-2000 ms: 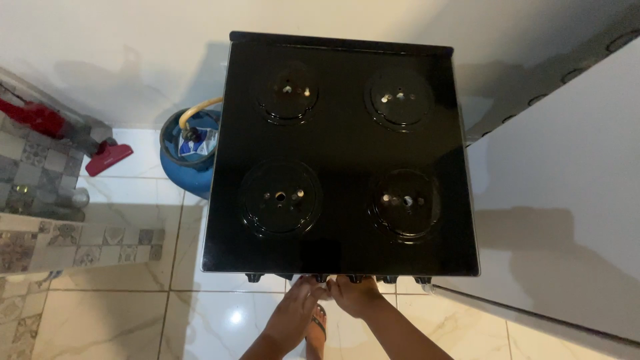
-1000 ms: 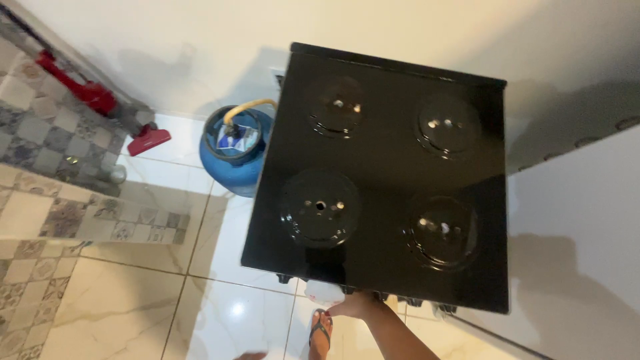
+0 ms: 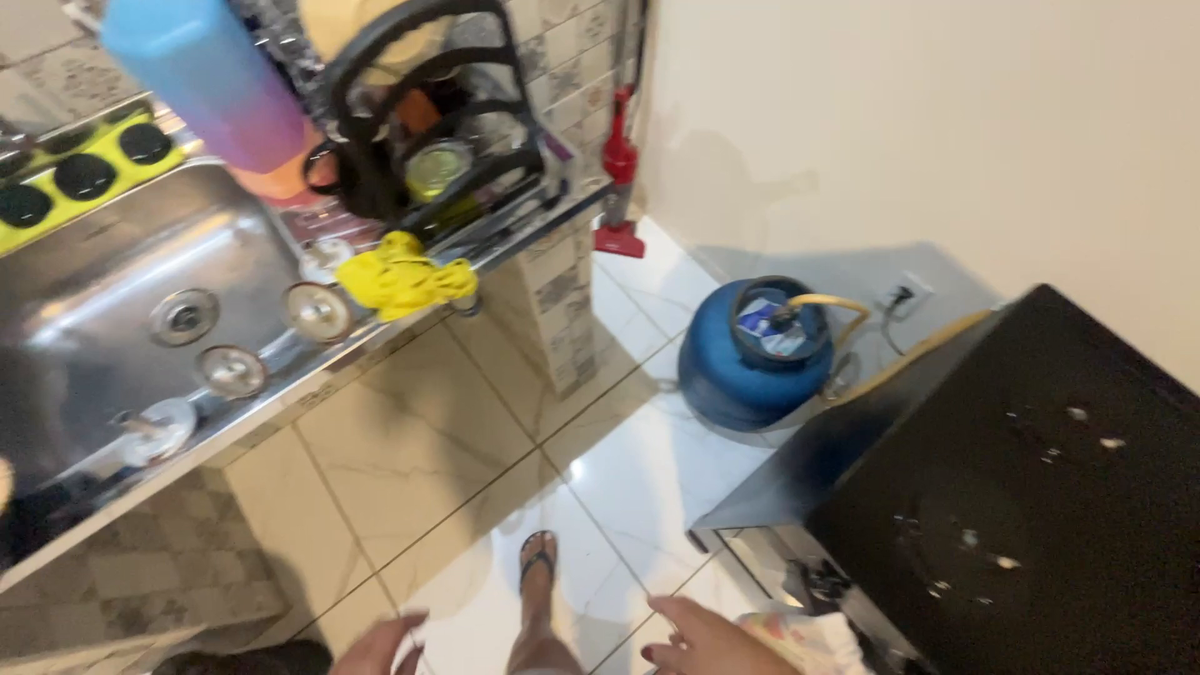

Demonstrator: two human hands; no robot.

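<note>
At the bottom edge, my left hand (image 3: 380, 645) is partly in view, empty, its fingers apart. To its right, my right hand (image 3: 712, 639) is held over the floor with thumb and fingers apart; a pale printed cloth (image 3: 806, 640) lies just beside it, and whether the hand touches it I cannot tell. The black stove top (image 3: 1041, 497), without grates, fills the right side, its control knobs (image 3: 820, 579) along the front. On the left, several metal burner parts (image 3: 321, 311) lie along the rim of the steel sink (image 3: 122, 281), near a crumpled yellow cloth (image 3: 403, 278).
A blue gas cylinder (image 3: 750, 366) with a yellow hose stands beside the stove. A black dish rack (image 3: 441, 103) and a blue-to-pink bottle (image 3: 206, 84) stand on the counter. A red stick vacuum (image 3: 619, 169) leans by the wall. My sandalled foot (image 3: 537, 562) is on the tiles.
The view has swung far left, bringing the sink in. My right hand, earlier at the stove's front edge, is now away from it. Both hands were at that edge two seconds ago.
</note>
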